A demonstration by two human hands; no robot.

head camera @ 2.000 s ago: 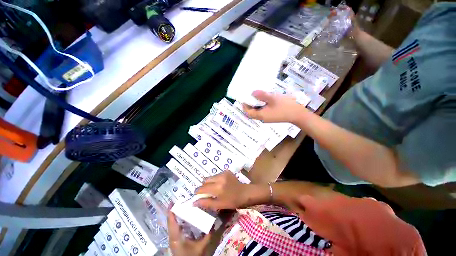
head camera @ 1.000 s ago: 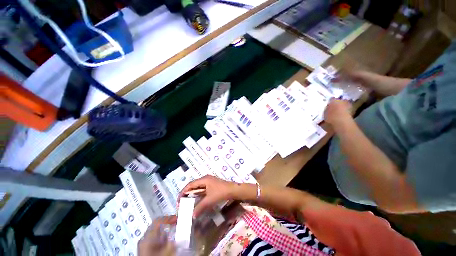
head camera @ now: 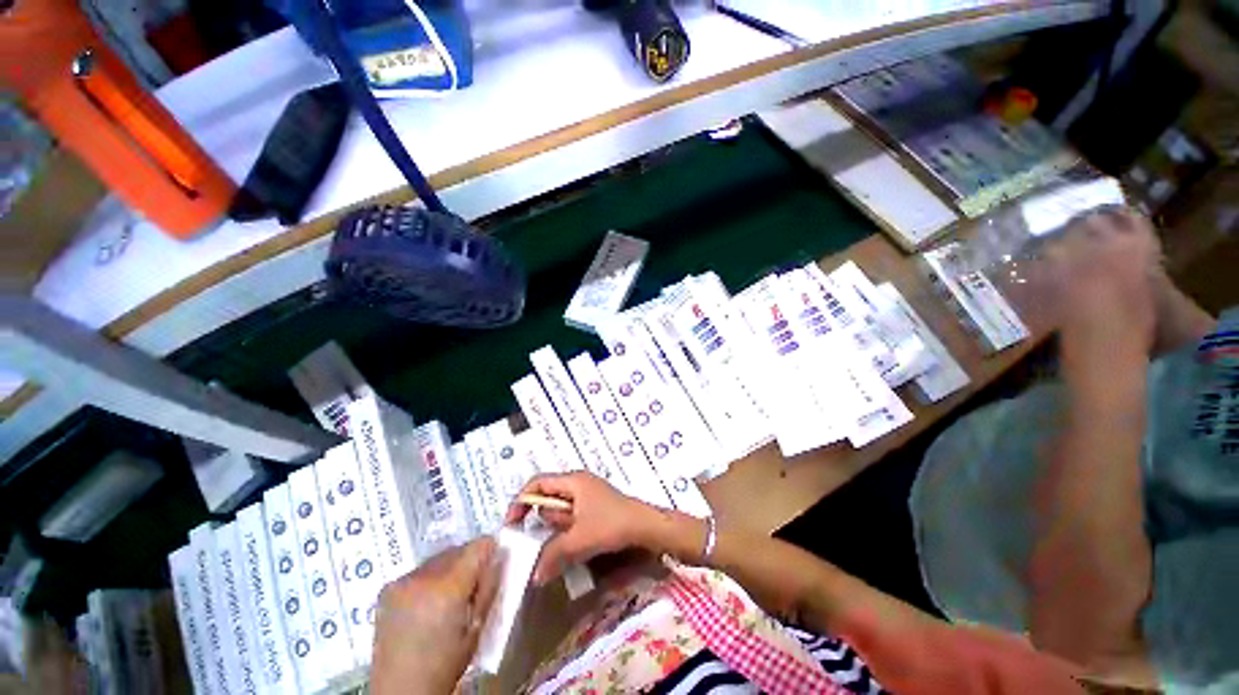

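Note:
A slim white box (head camera: pixel 511 595) in clear film is held low in front of my apron. My left hand (head camera: pixel 432 614) grips its left side, a little blurred. My right hand (head camera: pixel 594 523), with a bracelet at the wrist, touches its top right and holds a small pale stick-like item (head camera: pixel 546 502) between the fingers. Part of another white piece shows under my right hand. White boxes with round icons stand in a tight row (head camera: pixel 315 570) at the left. More boxes lie overlapping (head camera: pixel 652 401) beyond my right hand.
A dark fan (head camera: pixel 427 266) hangs over the green belt (head camera: pixel 761 204), where a loose box (head camera: pixel 607 280) lies. The white shelf (head camera: pixel 544 68) holds an orange item (head camera: pixel 125 116), a black object and a blue box. Another person's blurred hands (head camera: pixel 1101 272) handle clear film at the right, over brown cardboard.
The view has swung right. My hands now hold the box upright between them, its angle changed from two seconds ago. The other person's hands have moved away from the overlapping boxes.

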